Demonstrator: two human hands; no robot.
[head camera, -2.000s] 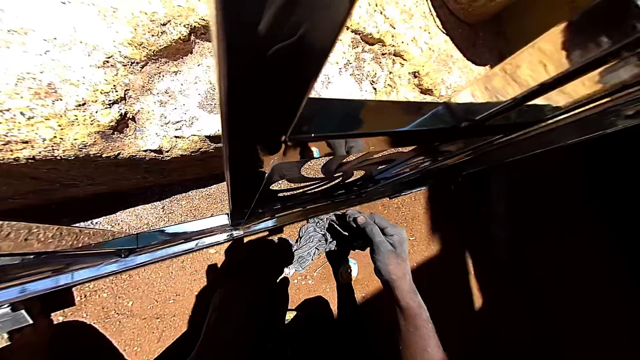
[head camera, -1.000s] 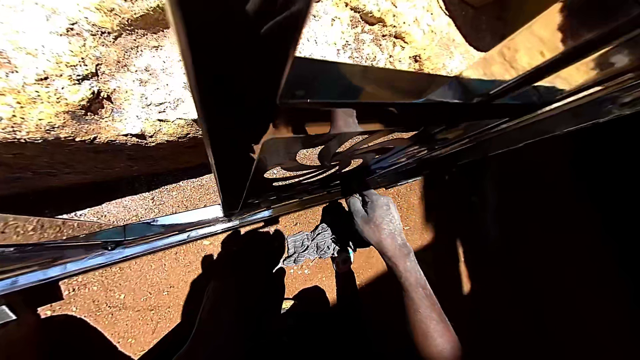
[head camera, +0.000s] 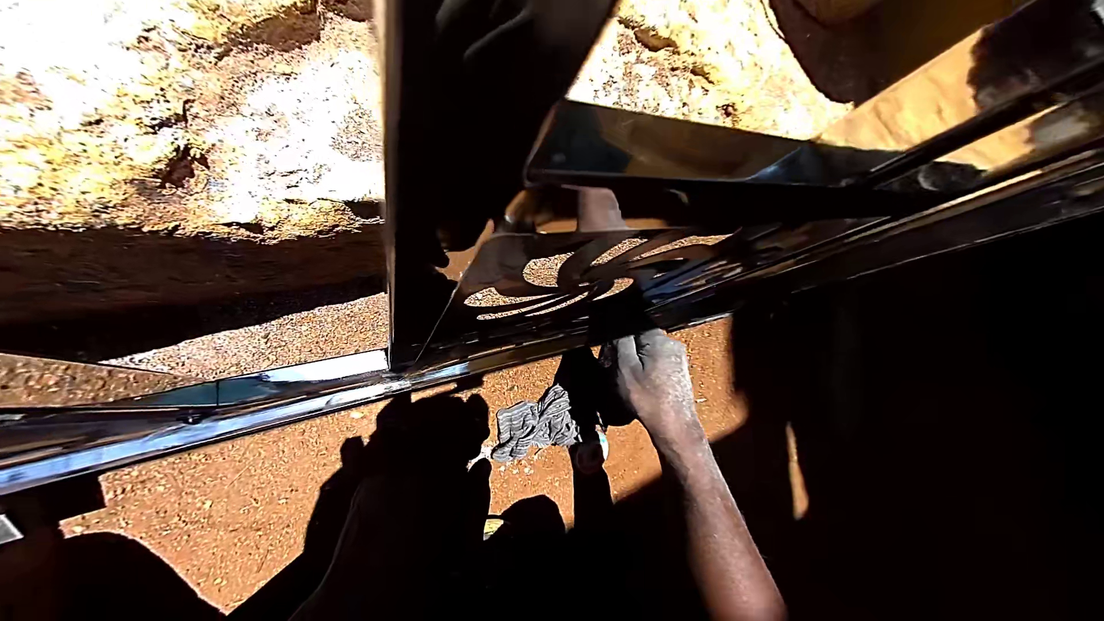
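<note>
My right hand (head camera: 657, 375) reaches up from the lower right, its back dusty and its fingers curled at the lower edge of a glossy dark metal panel (head camera: 509, 259) with a swirl-shaped cut-out. The fingertips are lost in shadow, and something dark is beside them; whether the hand grips it cannot be made out. A crumpled grey striped cloth (head camera: 535, 423) is seen to the left of the hand, against the reddish ground. My left hand cannot be picked out among the black shapes at the lower left.
A long shiny metal rail (head camera: 207, 424) crosses the view at a slant, meeting a dark upright post (head camera: 466, 129). Behind them lies a large pale rock (head camera: 190, 129). Deep shadow covers the lower right, over reddish gravelly ground (head camera: 207, 500).
My right hand has moved up from near the striped cloth to the panel's lower edge. Its fingers, plainly visible two seconds ago, are now partly hidden there.
</note>
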